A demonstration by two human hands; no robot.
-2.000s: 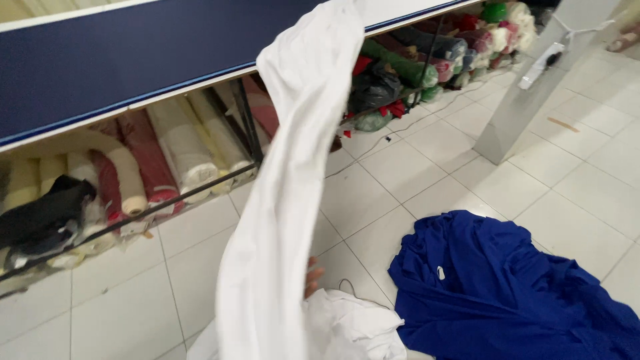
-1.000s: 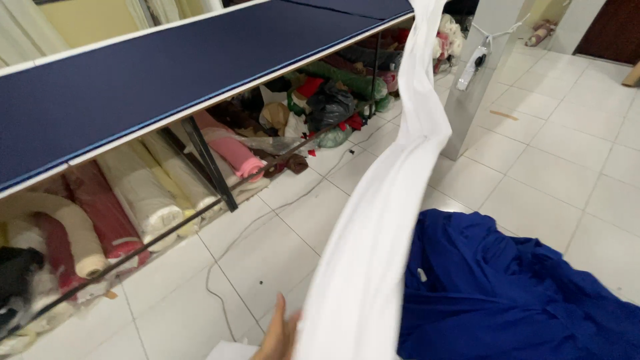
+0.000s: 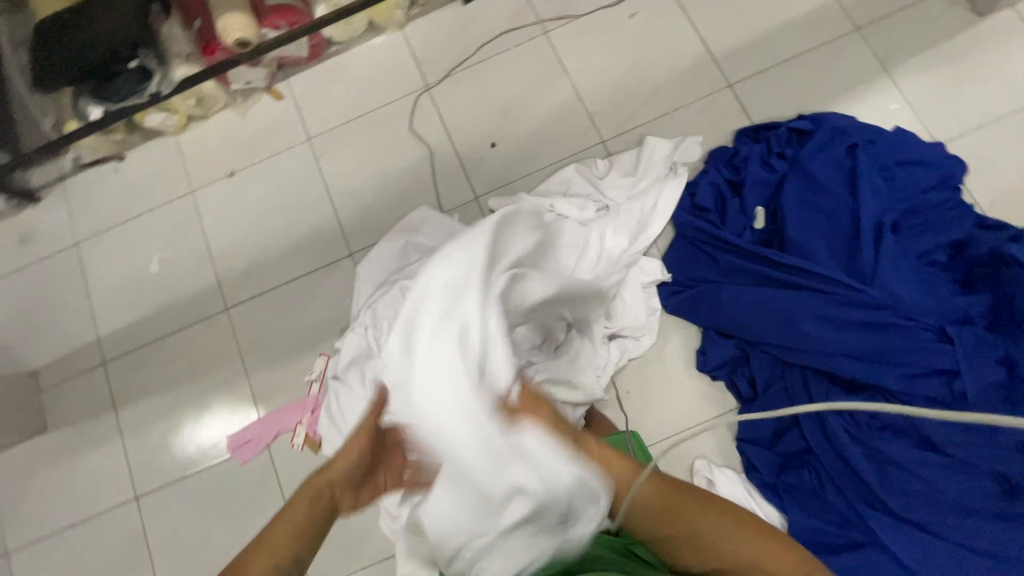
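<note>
A bundle of white fabric, blurred by motion, is between my hands at the middle of the view. My left hand is at its left side, fingers spread and partly behind the cloth. My right hand grips the cloth from the right, its fingers partly blurred. More white fabric lies heaped on the tiled floor beneath and beyond the bundle. A large crumpled pile of blue fabric lies to the right, with a small white piece on it.
Fabric rolls lie behind a dark metal rail at the upper left. A thin cable runs over the floor. A pale cord crosses the blue pile. Pink cloth strips and green fabric are near my arms.
The long white strip that stretched up and away toward the blue-topped table is now bunched between my hands. Both hands are now in view. The view has tilted down to the floor.
</note>
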